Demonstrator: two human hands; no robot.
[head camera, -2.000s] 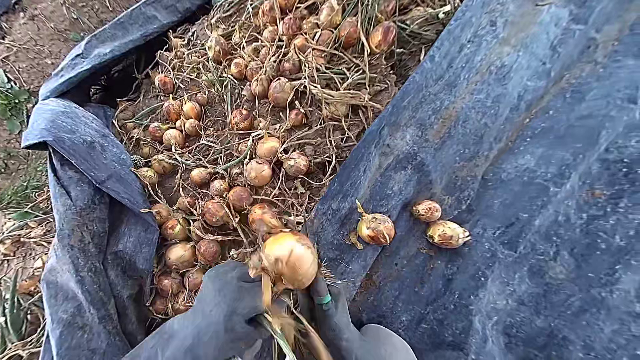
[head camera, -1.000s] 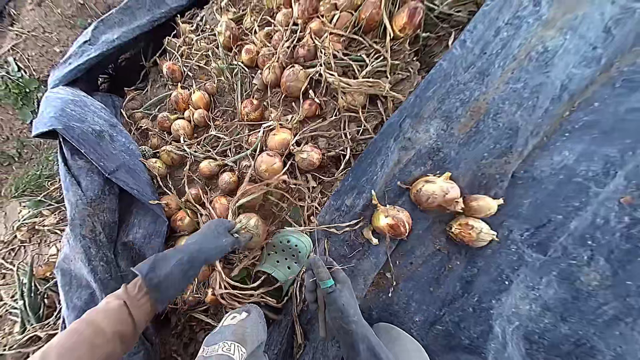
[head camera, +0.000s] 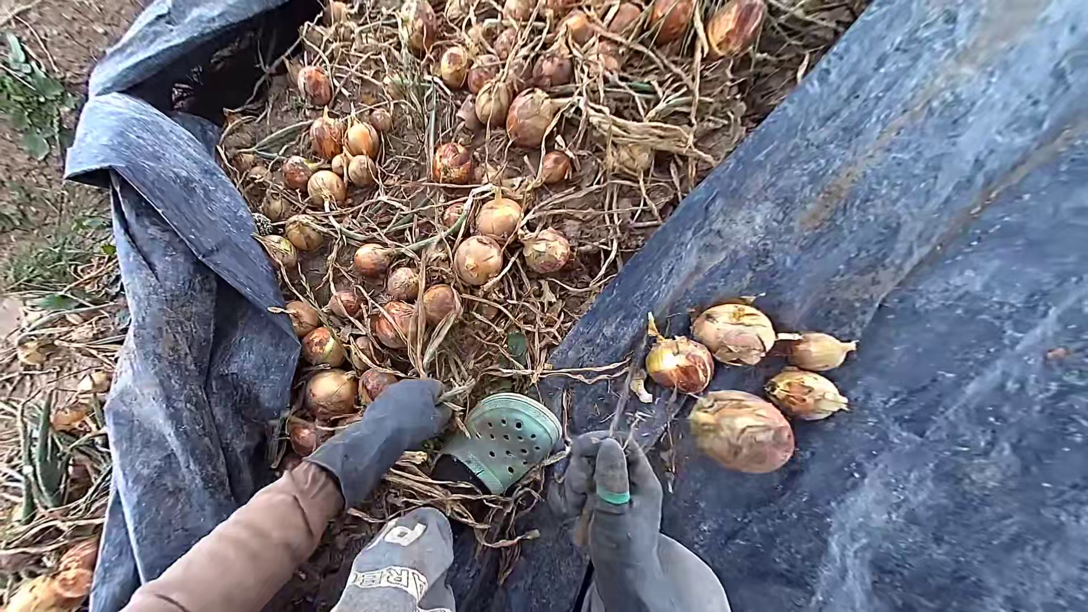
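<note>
My left hand (head camera: 382, 438), in a dark grey glove, has its fingertips closed on dried onion stalks (head camera: 459, 391), just right of the onions in the heap (head camera: 331, 393). My right hand (head camera: 614, 501), gloved with a teal band at one finger, is closed around something thin that points up from the fingertips; blur hides what it is. Up and right of that hand, a large onion (head camera: 741, 431) lies on the dark blue sheet (head camera: 918, 476), beside another large onion (head camera: 733, 333), a reddish one (head camera: 680, 364) and two smaller ones (head camera: 820, 351) (head camera: 806, 393).
A green clog (head camera: 510, 438) on a foot stands between my hands, with a grey trouser knee (head camera: 404, 561) below. Folded dark fabric (head camera: 178, 280) borders the onion heap on the left. Weeds (head camera: 34, 98) and more onions (head camera: 76, 569) lie beyond it.
The large onion between my hands two seconds ago is out of them. The group on the sheet has grown by two large onions. My left hand has gone from an onion to dried stalks.
</note>
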